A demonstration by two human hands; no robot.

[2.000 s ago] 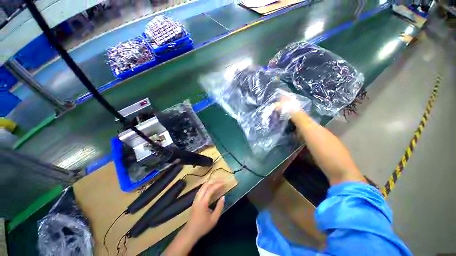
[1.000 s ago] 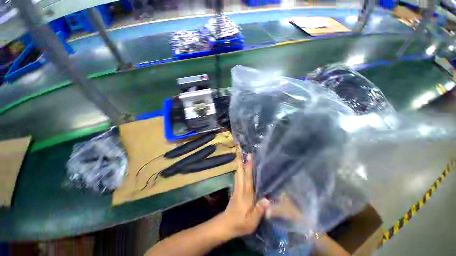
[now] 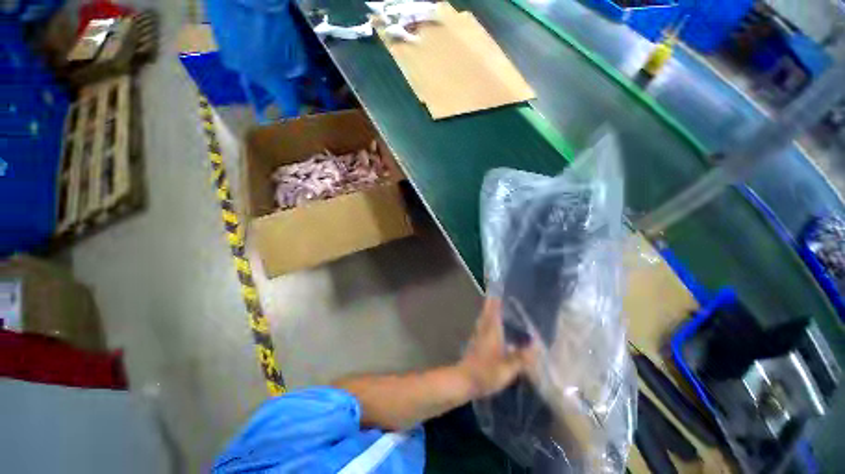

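A clear plastic bag (image 3: 542, 231) with dark contents stands upright in front of me at the bench edge. My left hand (image 3: 500, 356) grips its left side. A blurred skin-toned shape, likely my right hand (image 3: 574, 347), shows through the plastic at the bag's right part; its fingers cannot be made out. Several black housings (image 3: 662, 430) lie on the tan cardboard sheet (image 3: 653, 296) right of the bag, partly hidden by it. The screw feeder (image 3: 778, 393) stands in the blue tray (image 3: 686, 338) at the lower right.
An open cardboard box (image 3: 324, 231) of pinkish parts is on the floor, left of the green bench (image 3: 445, 167). A person in blue (image 3: 264, 46) is at the far left of the bench. Another cardboard sheet (image 3: 468, 69) lies on the bench. A metal post (image 3: 695, 199) slants at right.
The view has swung left. The bag has moved from the right side of the bench to the left of the housings, with my left hand now gripping it.
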